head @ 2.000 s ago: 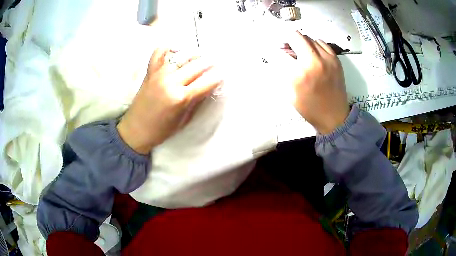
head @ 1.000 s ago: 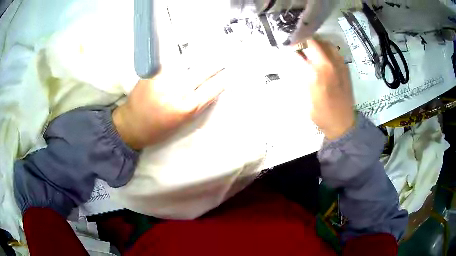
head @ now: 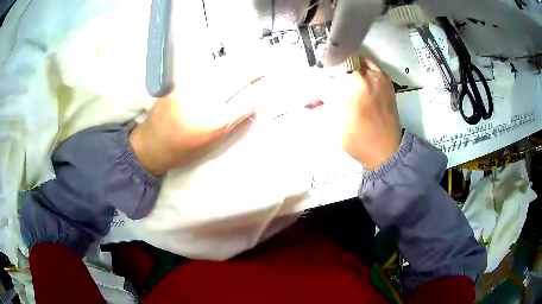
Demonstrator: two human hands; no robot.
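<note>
A cream garment piece [head: 238,196] lies over the machine table and hangs past its front edge; glare hides its upper part. My left hand [head: 190,127] lies flat on the cloth, left of the needle area, its fingers washed out by light. My right hand [head: 371,116] is at the right of the needle area, its fingertips bright and partly hidden beside a small ribbed knob [head: 352,63]; whether it grips anything cannot be seen. The presser foot and needle area [head: 312,47] is at the top, under the white sewing machine head [head: 356,27].
Black-handled fabric shears [head: 475,95] and a slim silver tool [head: 443,59] lie at the right. A printed ruler [head: 487,132] runs along the front edge. A blue-grey bar [head: 158,50] stands above my left hand. Cloth hangs at left [head: 27,130] and lower right [head: 502,202].
The machine head and blue-grey bar now show further into view than two seconds ago. Since one second ago, my right hand has shifted slightly left and the shears sit slightly lower in view.
</note>
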